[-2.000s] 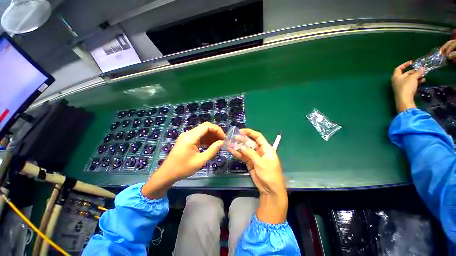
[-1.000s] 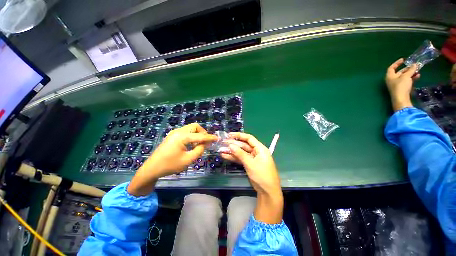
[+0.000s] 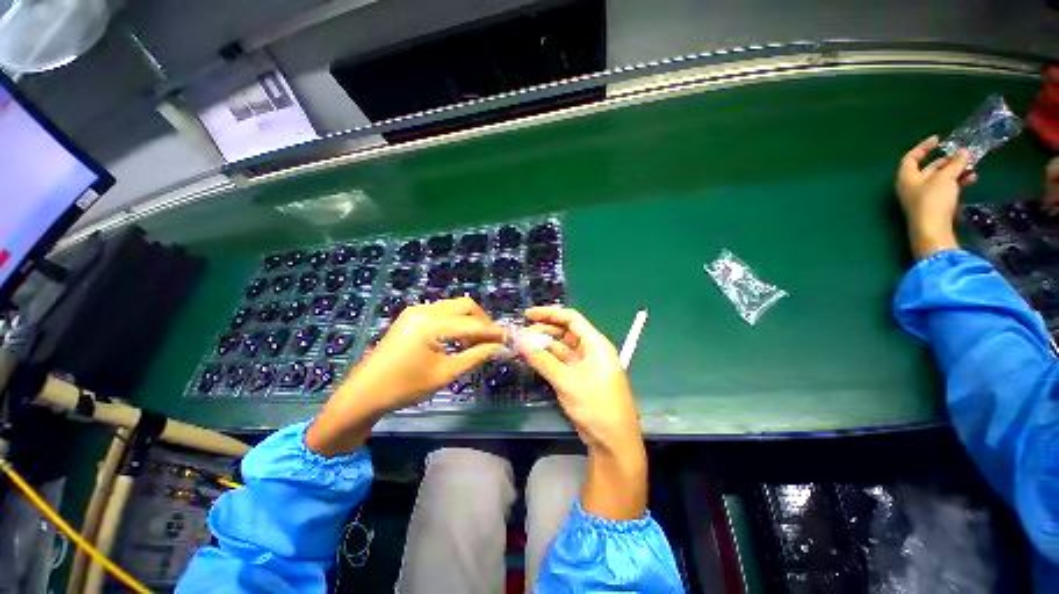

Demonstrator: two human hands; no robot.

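My left hand [image 3: 424,348] and my right hand [image 3: 581,366] meet above the right clear tray. Both pinch a small clear bag [image 3: 519,339] between their fingertips. Its contents are too small and blurred to tell. Two clear trays with square pockets [image 3: 374,304] lie side by side under and left of my hands, filled with black rounded components [image 3: 337,282]. My hands hide part of the right tray's near side.
A clear parts bag [image 3: 743,288] lies right of the trays, and a thin white stick or marker [image 3: 633,338] beside my right hand. Flat clear film [image 3: 331,209] lies behind the trays. A coworker's hand [image 3: 933,195] holds a clear bag at right. A monitor [image 3: 41,186] stands at left.
My hands have moved slightly left and closed in on the small bag, which is now more covered by the fingers. The coworker's hand has shifted slightly, its bag raised.
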